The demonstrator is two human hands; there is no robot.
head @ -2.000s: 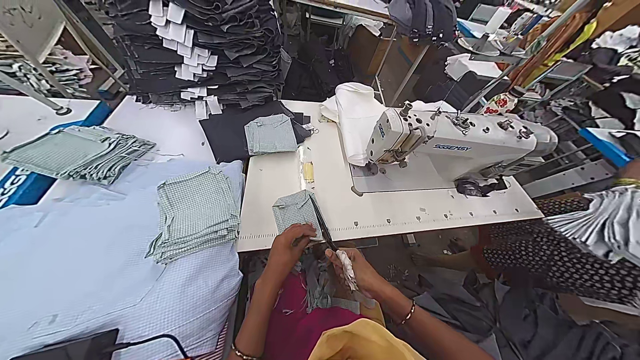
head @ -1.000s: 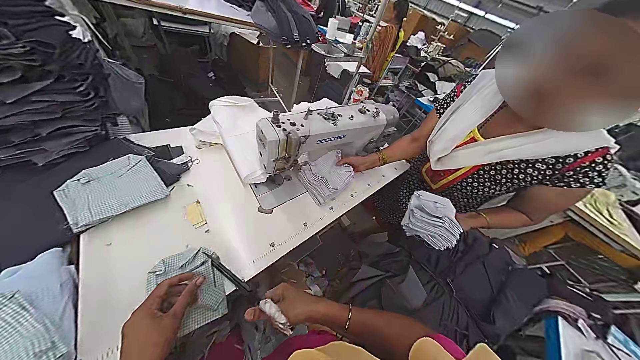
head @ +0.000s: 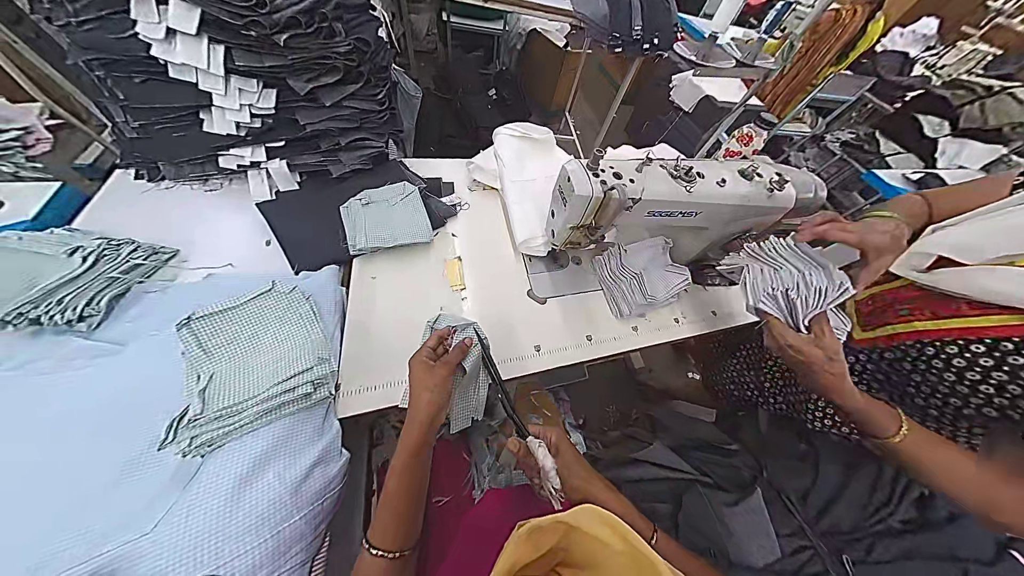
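My left hand [head: 436, 372] pinches a green checked fabric piece [head: 472, 392] at the front edge of the white sewing table [head: 384, 352]. My right hand [head: 556, 460] grips a pair of dark scissors [head: 502, 392] whose handle is wrapped in white cloth; the blades point up and lie against the right side of the piece. Another folded checked piece [head: 386, 218] rests on dark cloth at the table's back left. A stack of checked pieces [head: 252, 360] lies to the left on pale blue fabric [head: 96, 448].
An industrial sewing machine [head: 680, 200] stands at the back right, with white cloth [head: 524, 180] beside it and a striped bundle [head: 642, 276] before it. At the right, a co-worker's hands hold a striped stack [head: 796, 284]. Dark fabric piles [head: 304, 80] rise at the back left.
The striped bundle by the machine, absent two seconds ago, now lies on the table; the co-worker's hand has left it and is at the other stack. The view has swung back left.
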